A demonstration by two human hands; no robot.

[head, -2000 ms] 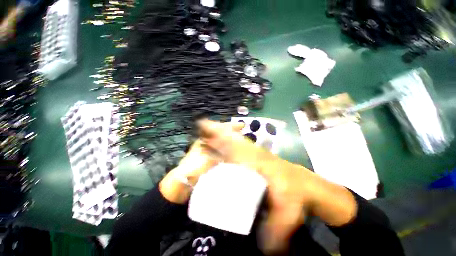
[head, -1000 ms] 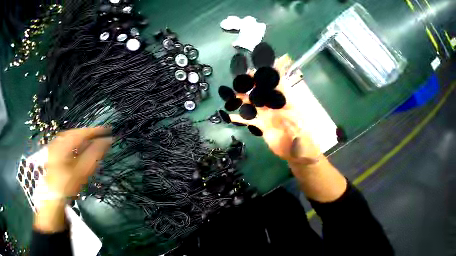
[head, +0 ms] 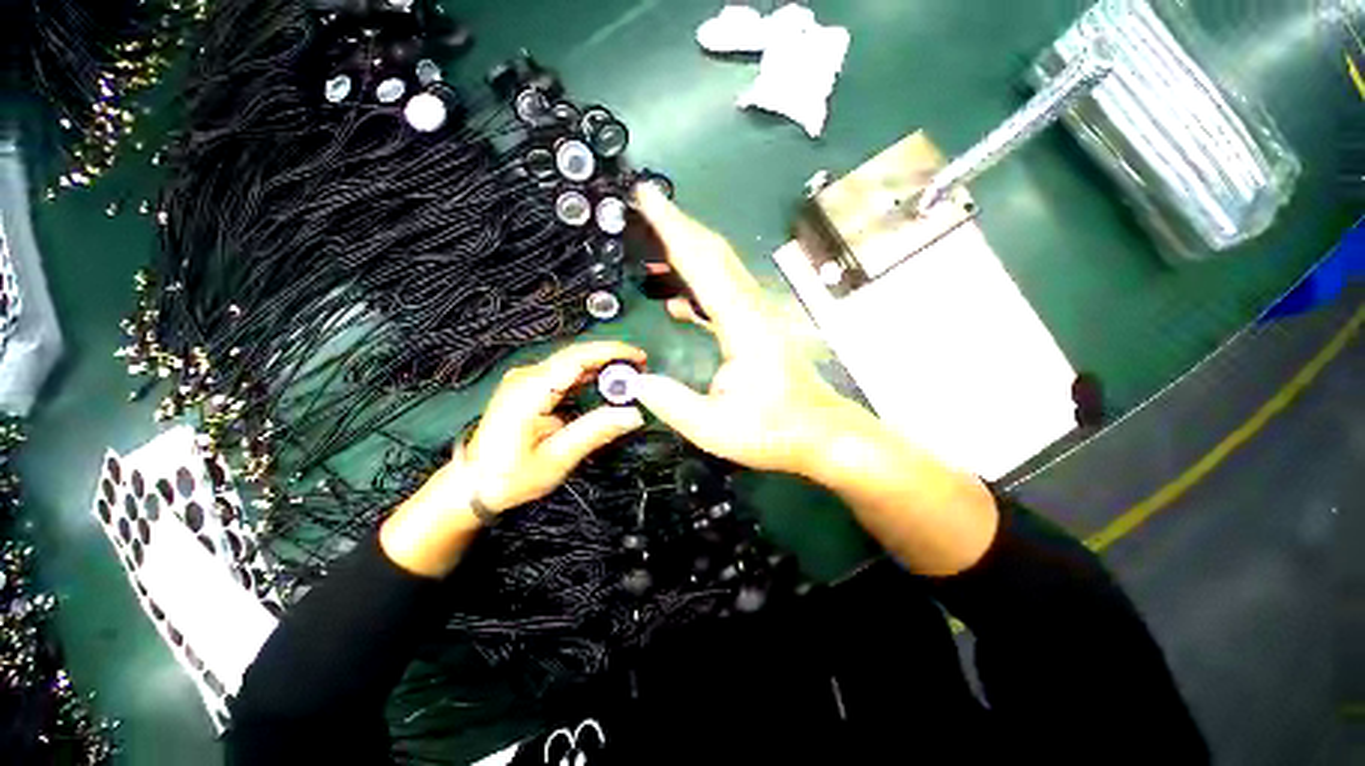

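Note:
My left hand (head: 524, 434) holds one small round antenna base (head: 618, 385) between thumb and fingers, its pale face with a dark rim turned up. My right hand (head: 771, 382) is on the right with fingers spread. Its thumb tip is at the base's right edge. Its index finger reaches up to the other bases (head: 573, 160). Dark shapes show by its fingertips, but I cannot tell how many pads are stuck there. Black antenna cables (head: 322, 195) spread to the left of the bases.
A sticker sheet (head: 187, 561) with black discs lies lower left. A dark heap of units (head: 689, 524) lies near my lap. A metal block (head: 898, 202) with a silvery rod (head: 1018, 135) stands on a white sheet (head: 966, 352). A clear pack (head: 1168, 127) and crumpled white scrap (head: 794, 68) lie beyond.
My left hand has moved right from the sticker sheet and now holds a base. My right hand has turned over and moved left to it; the black discs on its fingers are mostly hidden.

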